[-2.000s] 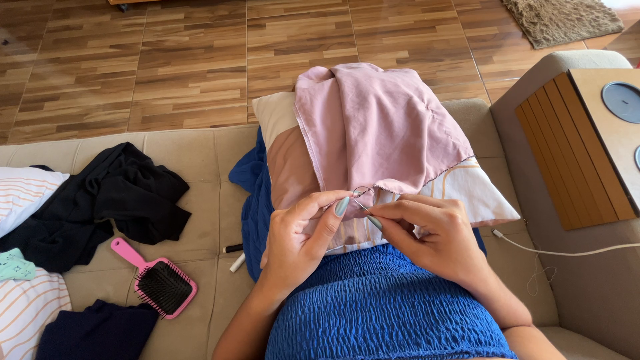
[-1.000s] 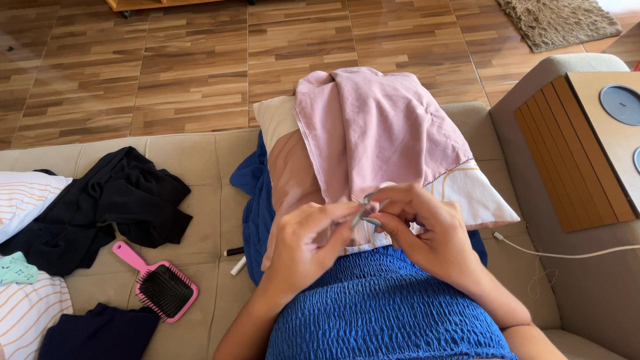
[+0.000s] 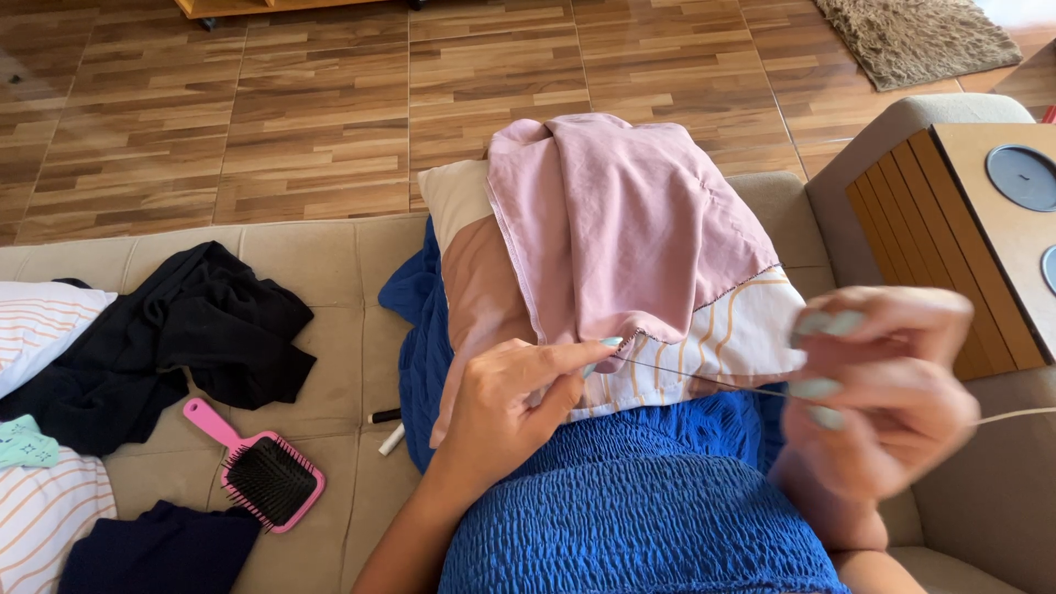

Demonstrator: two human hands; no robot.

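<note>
A pink cloth [image 3: 635,214] with dark stitches along its lower edge lies over a patterned cushion [image 3: 474,272] on my lap. My left hand [image 3: 524,404] pinches the cloth's hem between thumb and forefinger. From that hem a dark thread [image 3: 701,378] runs taut to my right hand [image 3: 874,396], which is off to the right, blurred, with its fingers closed on the thread. Whether a needle is in those fingers cannot be made out.
On the beige sofa [image 3: 330,445] at left lie a pink hairbrush [image 3: 274,481], a black garment [image 3: 223,330], a navy cloth [image 3: 161,549] and striped cushions [image 3: 49,511]. A wooden armrest tray [image 3: 973,198] with round inserts stands at right, near a white cable [image 3: 1019,412].
My right hand has moved away from my left, out to the right, and the thread now stretches between them. Both hands were together at the cloth's edge before.
</note>
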